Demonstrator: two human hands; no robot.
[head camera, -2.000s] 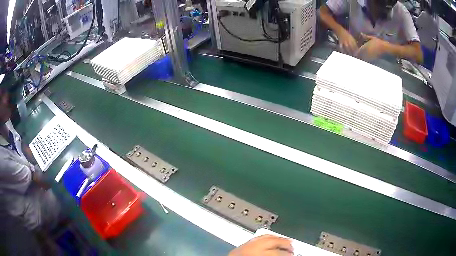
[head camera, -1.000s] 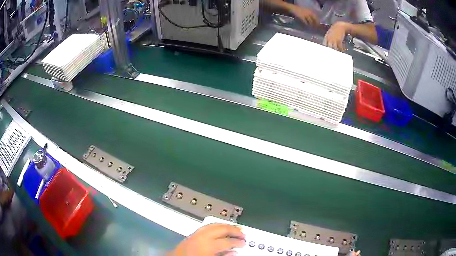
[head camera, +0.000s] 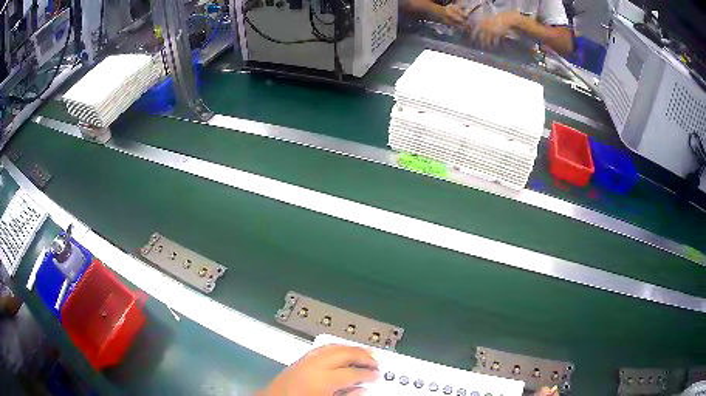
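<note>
A white component tray (head camera: 457, 378) with a row of dark round parts along its upper side lies at the bottom edge and is cut off there. My left hand (head camera: 329, 373) grips the tray's left end, fingers over its top; its thumb is not clear. Of my right hand, only small fingertips (head camera: 546, 391) show at the tray's right end, cut off by the picture's edge; whether they hold anything cannot be told. Grey four-seat fixtures lie on the green belt just beyond the tray, one (head camera: 339, 320) up and left of it, another (head camera: 524, 369) behind its right end.
A red bin (head camera: 102, 313) and blue bin (head camera: 56, 271) with a metal-topped bottle (head camera: 65, 251) stand left. A thin white stick (head camera: 172, 309) lies near them. A tall tray stack (head camera: 467, 120) stands across the belt, beside red and blue bins. A person's hands (head camera: 491, 27) show beyond.
The view has swung right, bringing the tray's round parts and my right fingertips into view. Over the last second the grey fixtures have shifted right along the belt; my left hand stays on the tray.
</note>
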